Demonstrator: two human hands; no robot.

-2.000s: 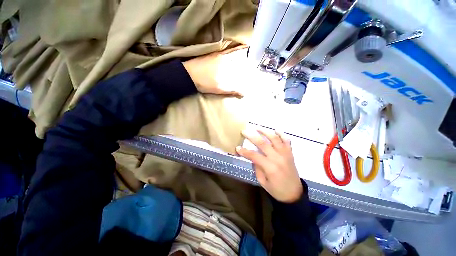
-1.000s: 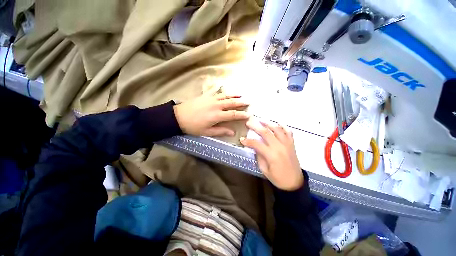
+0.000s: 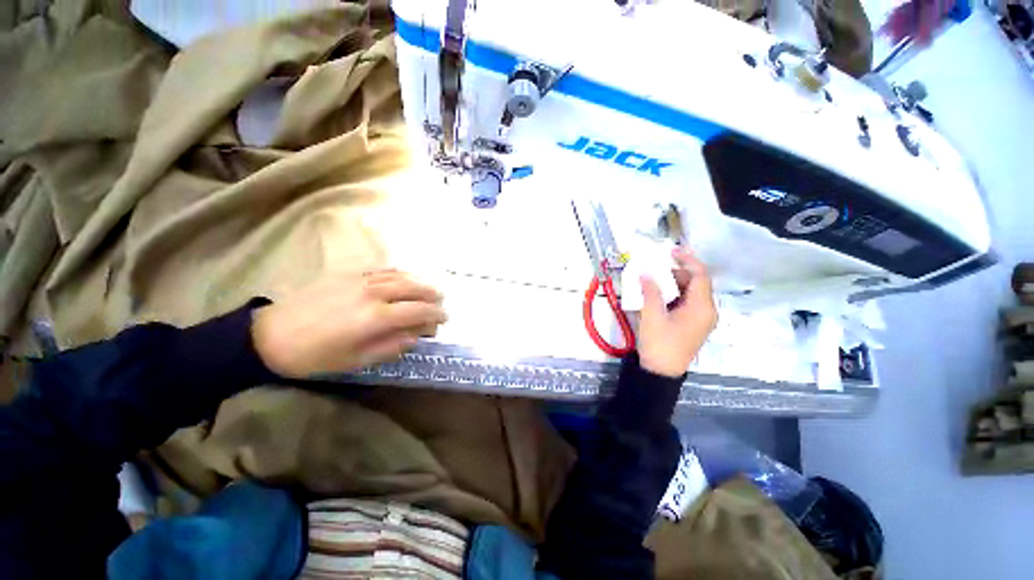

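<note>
Tan cloth [image 3: 244, 232] lies rumpled over the left of the table and hangs over the front edge to my lap. My left hand [image 3: 352, 322] rests flat on it near the edge, fingers pointing right. My right hand [image 3: 677, 312] is over the scissors area, thumb and fingers on a white piece [image 3: 646, 272]. The red-handled scissors [image 3: 609, 314] lie just left of it. The yellow handle is mostly hidden behind my right hand. The presser foot area [image 3: 459, 159] of the white JACK sewing machine [image 3: 612, 102] is brightly lit, with no hand at it.
A grey measuring tape [image 3: 510, 374] runs along the front table edge. White scraps [image 3: 833, 346] lie at the table's right end. The dark control panel [image 3: 833, 210] is on the machine. Plastic bags [image 3: 833, 515] are below the table. Stacked brownish bundles [image 3: 1003, 408] stand far right.
My right hand has moved right from the cloth to the white piece by the scissors. My left hand has moved from the needle area to the cloth near the edge. The view has swung right.
</note>
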